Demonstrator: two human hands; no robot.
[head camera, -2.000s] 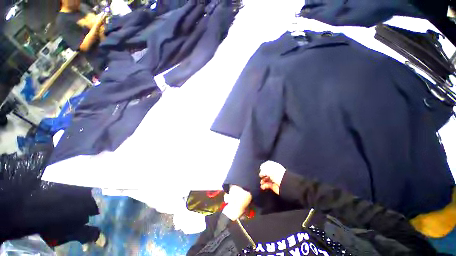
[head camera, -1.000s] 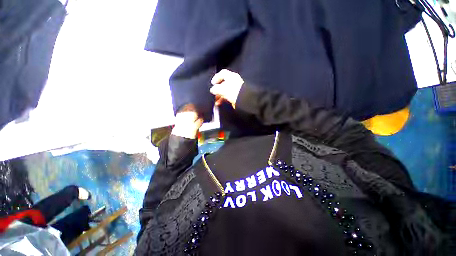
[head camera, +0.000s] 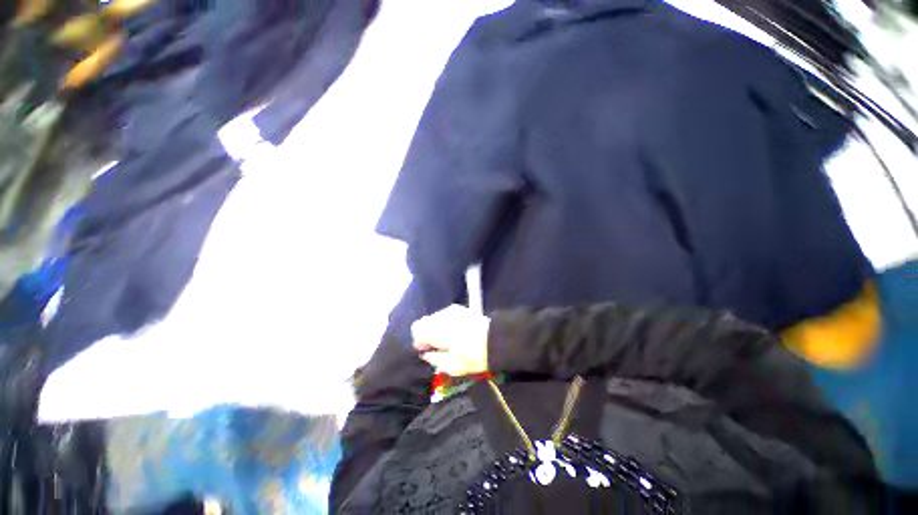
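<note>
A navy coat (head camera: 604, 151) lies on the white table, its collar at the far end and its hem towards me. My right hand (head camera: 453, 339) is at the coat's near left edge, with its fingers curled; blur hides whether cloth is between them. The right forearm, in a black sleeve, crosses in front of the hem. My left hand is not visible; only its dark sleeve shows at the lower left of my body. A small red item (head camera: 440, 383) shows just below my right hand.
Other navy garments (head camera: 151, 221) lie on the white table (head camera: 292, 272) at the left. Blurred black hangers (head camera: 835, 75) are at the upper right. A yellow-orange thing (head camera: 840, 330) is beside the hem at the right. Blue floor (head camera: 237, 453) shows below the table.
My view has tilted back up, showing more of the coat and the left garments. My left hand, visible at the coat's edge before, is now hidden. My right hand sits lower, nearer my body.
</note>
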